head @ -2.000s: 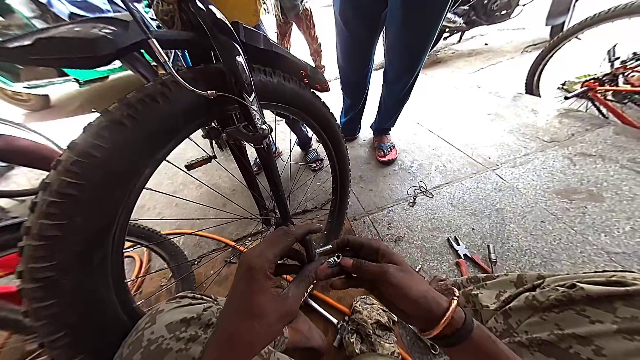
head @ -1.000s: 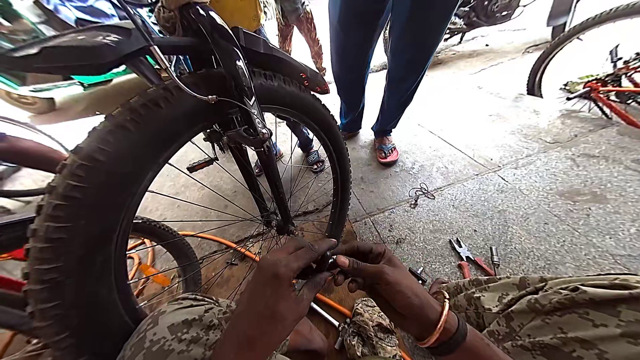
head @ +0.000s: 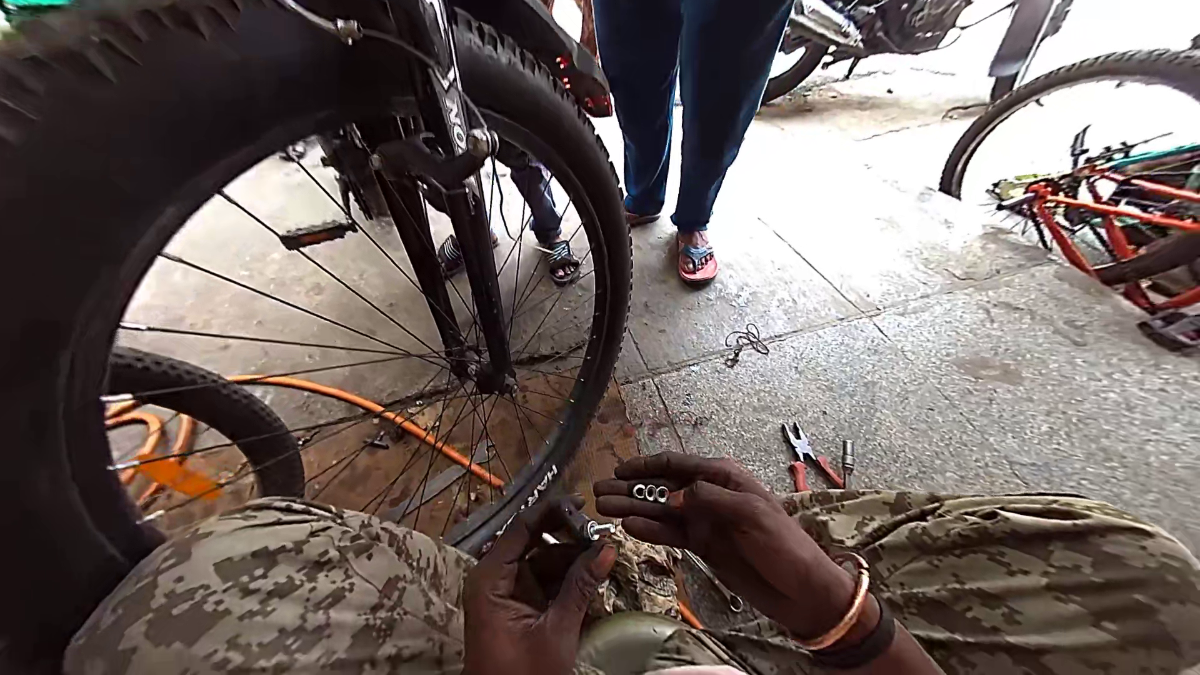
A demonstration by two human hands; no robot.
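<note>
My left hand (head: 539, 586) pinches a small dark part with a silver threaded bolt (head: 601, 530) sticking out of it toward the right. Beside it, my right hand (head: 717, 520) is turned palm up, with several small metal rings or nuts (head: 650, 492) lying in a row on its fingers. The two hands are close together above my lap. In front of them on the left stands a bicycle wheel (head: 614, 281) with a knobby tire, held in a black fork (head: 483, 272) with a rim brake.
Pliers with red handles (head: 810, 457) and a metal socket (head: 847, 456) lie on the floor by my right knee. An orange hose (head: 375, 410) runs behind the wheel. A person in blue trousers (head: 698, 94) stands ahead. An orange bicycle (head: 1116, 220) lies at the right.
My hands, together one second ago, are now slightly apart. My right hand has turned palm up, with the small rings showing on it. The view has moved closer to the wheel.
</note>
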